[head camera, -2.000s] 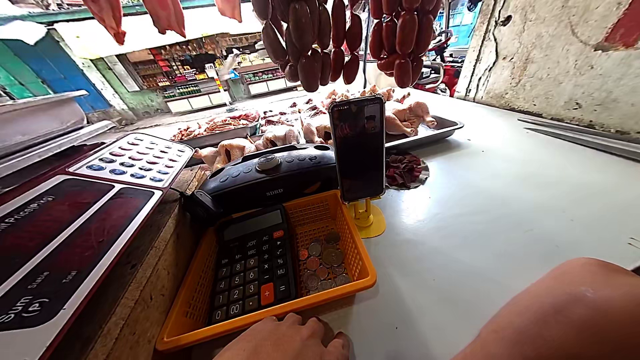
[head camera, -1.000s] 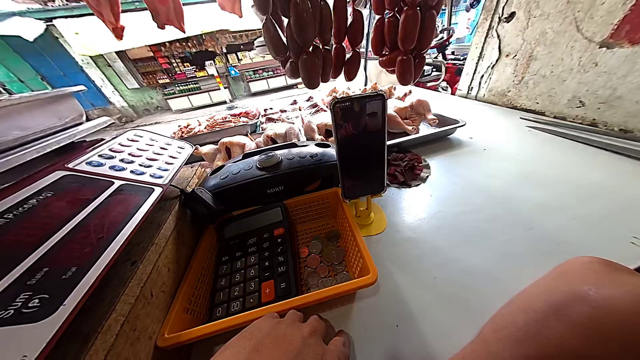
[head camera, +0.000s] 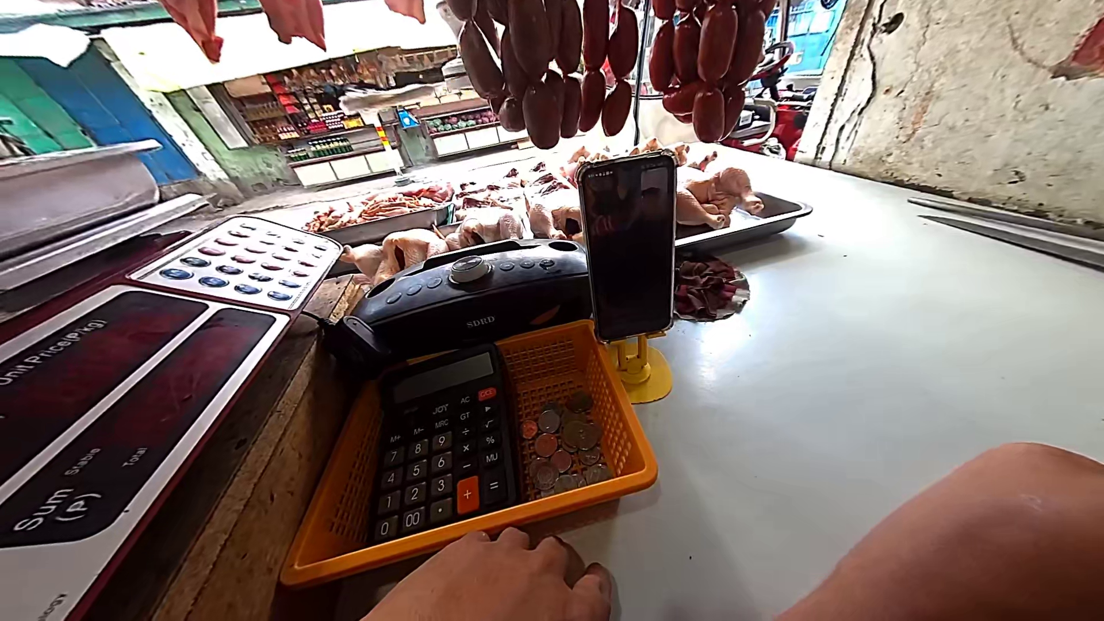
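Observation:
My left hand (head camera: 496, 580) rests with bent fingers at the near edge of an orange plastic basket (head camera: 642, 483); whether it grips anything cannot be made out. The basket holds a black desk calculator (head camera: 444, 448) on its left side and several coins (head camera: 565, 444) on its right. Behind it lies a black speaker (head camera: 483, 293). A smartphone (head camera: 630, 246) with a dark screen stands upright on a yellow phone stand (head camera: 642, 375), right of the speaker. Only a bare bent arm shows at the lower right; my right hand is out of view.
A digital scale (head camera: 155, 371) stands at left beside a wooden ledge (head camera: 250, 483). Raw chickens (head camera: 716, 194) lie on a metal tray (head camera: 776, 222) on the white countertop (head camera: 802, 371). Dark red meat (head camera: 707, 289) lies behind the phone. Sausages (head camera: 539, 112) hang overhead. Long metal blades or bars (head camera: 1018, 228) lie by the wall.

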